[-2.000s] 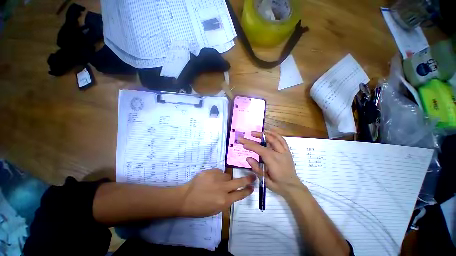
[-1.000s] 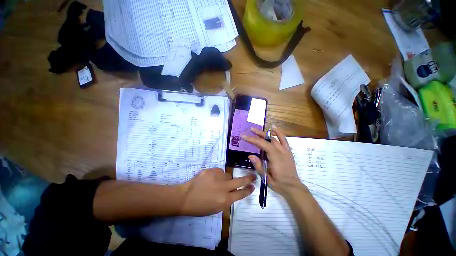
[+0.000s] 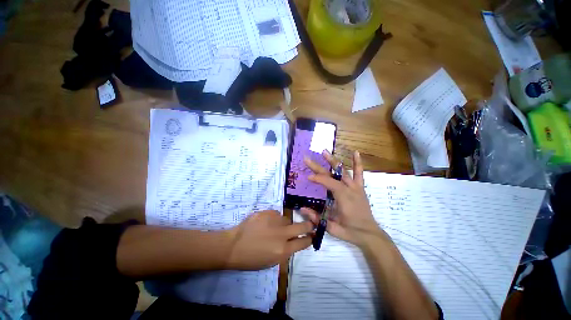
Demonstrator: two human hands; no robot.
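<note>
A smartphone [image 3: 302, 159] with a purple and white screen lies between the printed sheets [image 3: 206, 169] on a clipboard and the ruled notebook [image 3: 457, 244]. My right hand [image 3: 350, 209] holds a black pen [image 3: 320, 232] among its fingers, with fingertips over the phone's lower right part. The pen slants down over the notebook's edge. My left hand [image 3: 266, 240] rests across the lower sheets, its fingers pointing right toward the phone's bottom edge and the pen; whether they touch the pen is unclear. The clipboard's metal clip [image 3: 227, 123] shows at the sheets' top edge.
More printed sheets [image 3: 200, 37], dark fabric [image 3: 87, 50] and a small tag [image 3: 106, 92] lie above. A yellow tape roll [image 3: 341, 37] and black strap [image 3: 338, 79] are at the top. A curled slip [image 3: 426, 115], dark metal tools [image 3: 462, 144], plastic bag [image 3: 507, 150] and green packet [image 3: 552, 131] are right.
The phone screen went from pink to purple with a white block. My right hand's fingers have spread and shifted, and the pen has tilted, its lower end moving left. My left hand has barely moved.
</note>
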